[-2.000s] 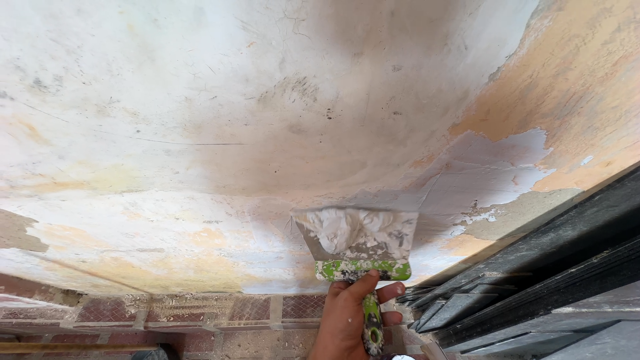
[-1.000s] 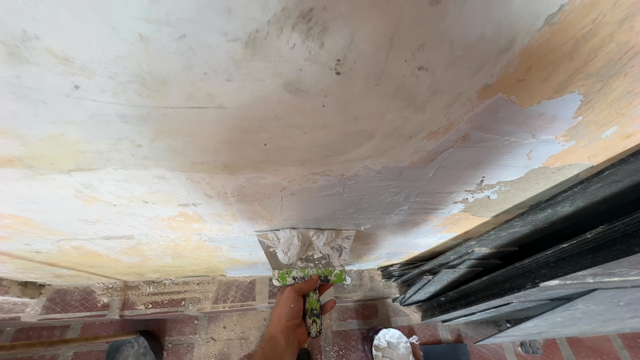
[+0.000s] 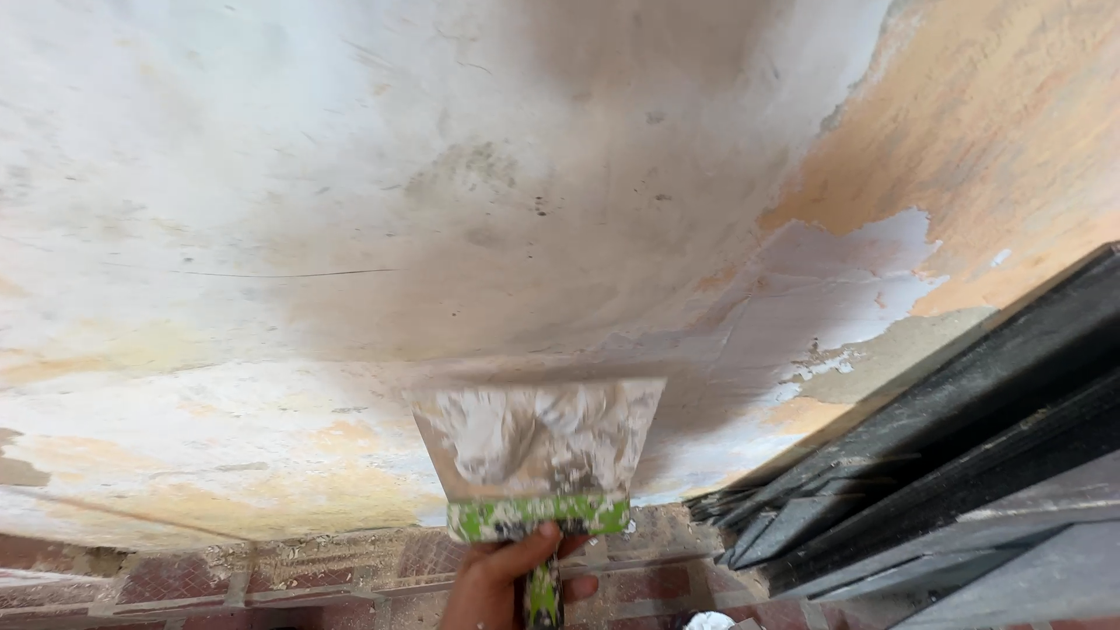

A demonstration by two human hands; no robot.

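My left hand is closed around the short handle of a wide putty knife, thumb on top and fingertips showing on the right side. The knife's collar and handle are green and black, spattered with dried filler. White filler paste lies in thick smears over the blade, which points away from me. Its far edge is at the lower part of a patchy plaster wall; whether it touches is unclear. A smooth greyish-white patch spreads on the wall right of the knife. My right hand is out of view.
Dark metal bars or frames lean along the wall at the right. Below the wall runs a red brick floor with pale dust and crumbs. A white lump shows at the bottom edge, mostly cut off.
The view has shifted closer to the wall since a second ago. The putty knife stays in my left hand, loaded with paste. The white lump at the bottom showed more fully a second ago.
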